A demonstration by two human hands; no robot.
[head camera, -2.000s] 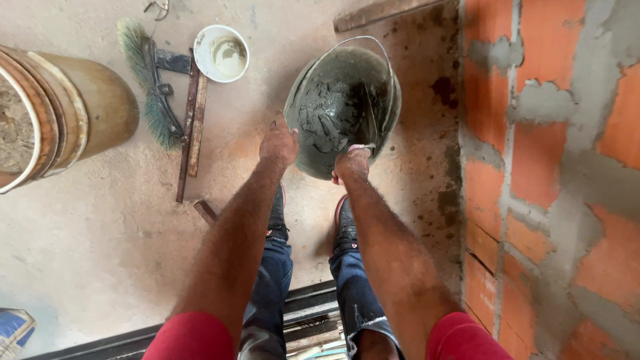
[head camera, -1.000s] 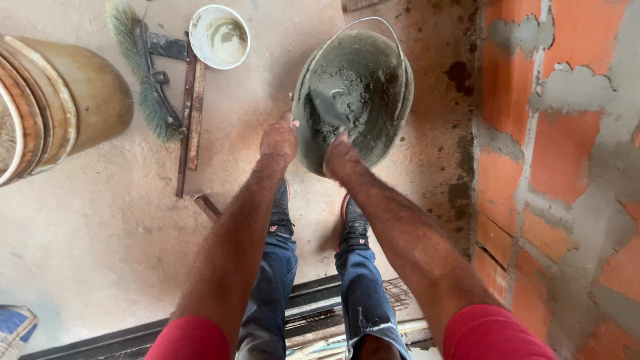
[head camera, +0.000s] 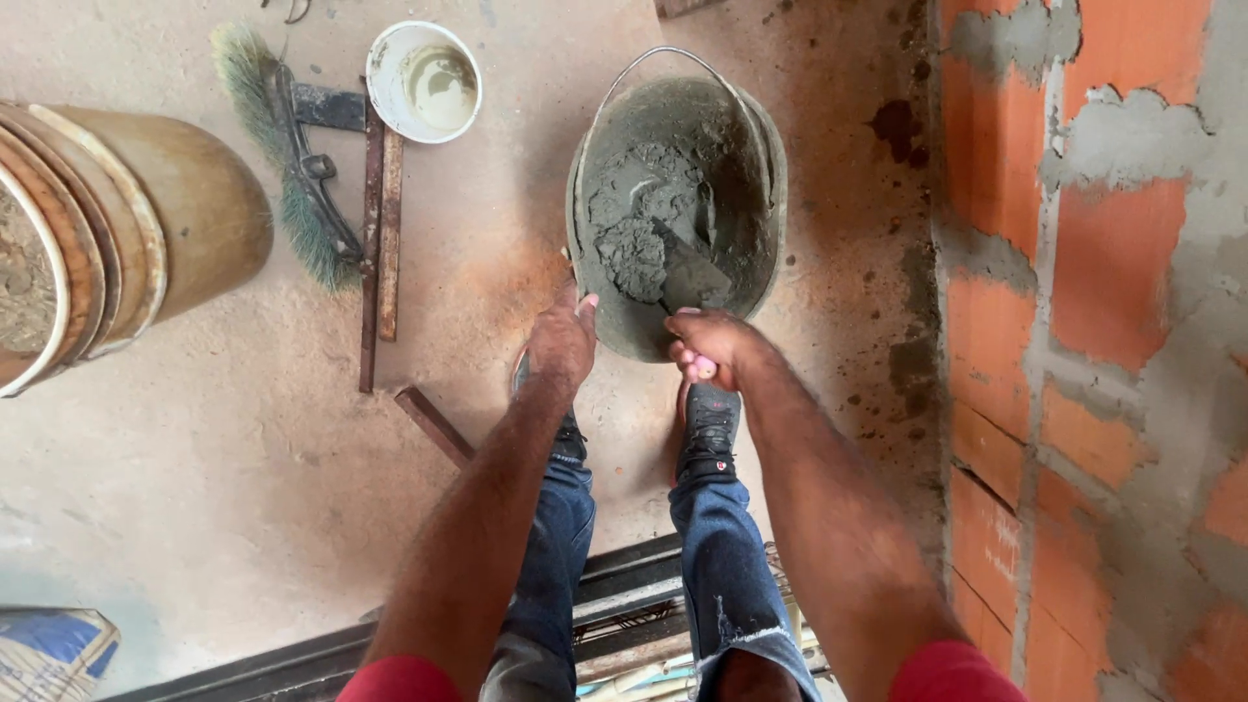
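Note:
A dark bucket (head camera: 770, 224) with a wire handle stands on the floor in front of my feet, grey wet mortar (head camera: 634, 214) inside it. My left hand (head camera: 565, 341) grips the bucket's near left rim, thumb toward the inside. At the near right rim, my right hand (head camera: 715, 343) is closed round the handle of a trowel, little of which shows between the fingers. The trowel's blade (head camera: 694, 278) lies in the bucket against the mortar, smeared with grey.
Left of the bucket are a white tub (head camera: 424, 83) with cloudy liquid, a bristle brush (head camera: 292, 161) and rusty metal bars (head camera: 390, 234). A large bucket (head camera: 195, 210) lies farther left. A partly mortared brick wall (head camera: 1102, 273) rises on the right. Near my legs are dark metal lengths (head camera: 624, 575).
My right hand has drawn back from inside the bucket to its near rim, with the trowel. The mortar's surface has changed shape. My left hand stays at the rim.

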